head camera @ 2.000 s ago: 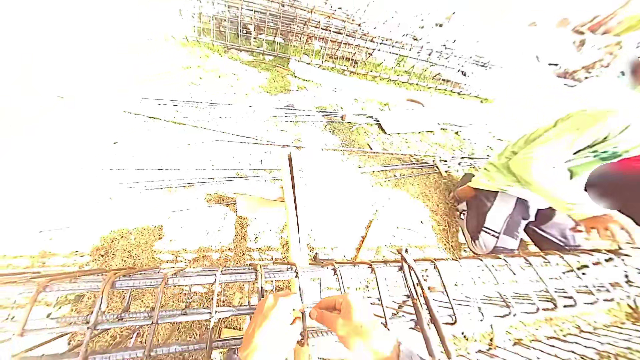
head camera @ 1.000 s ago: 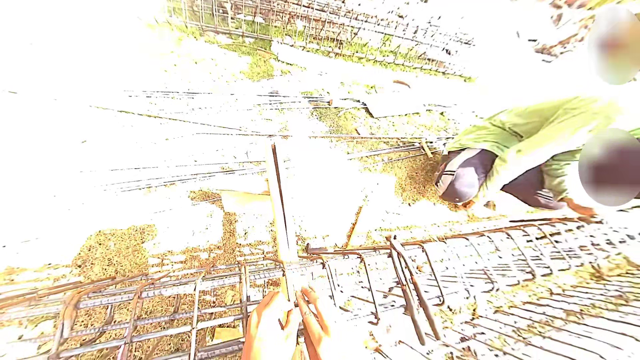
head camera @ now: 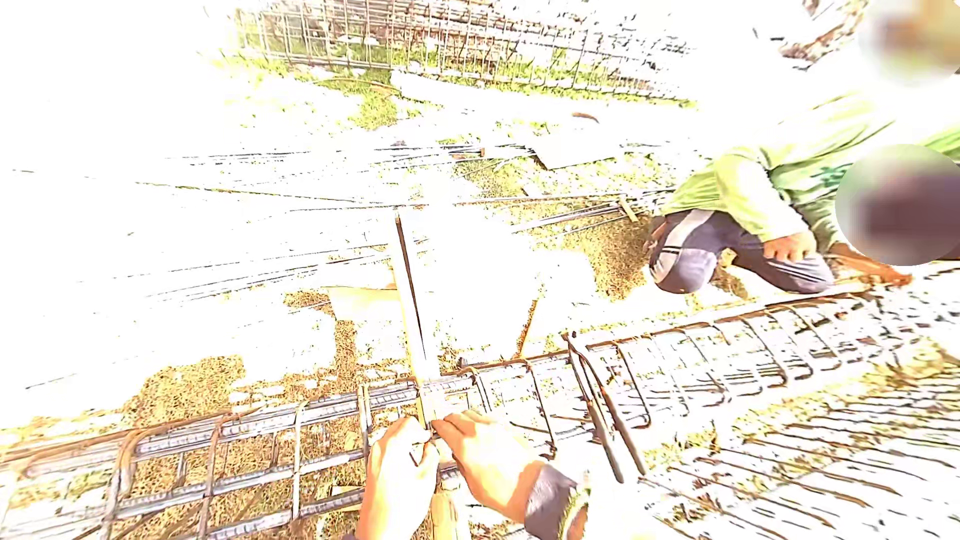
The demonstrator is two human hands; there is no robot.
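Observation:
A long cage of steel rebar with bent stirrups (head camera: 259, 427) runs across the lower view. My left hand (head camera: 401, 472) is at a bar of the cage, its fingers curled; what lies in them is hidden by glare. Beside it my right hand (head camera: 487, 457), in a dark cuff, has its fingertips bunched close to the left ones; whether they hold something thin cannot be told. A long pale piece, perhaps timber (head camera: 411, 300), reaches away from the cage just beyond my hands. Long-handled pincers or cutters (head camera: 600, 405) hang over the cage on the right.
A person in a light green top (head camera: 780, 187) crouches at the cage's far right, with blurred round patches nearby. Loose rebar rods (head camera: 577, 214) lie on the ground beyond. Another rebar cage (head camera: 450, 41) stands at the top. More parallel bars (head camera: 817, 465) fill the lower right.
My hands, apart at the cage two seconds ago, have come close together. The crouching person has leaned lower toward the cage. The view has shifted slightly.

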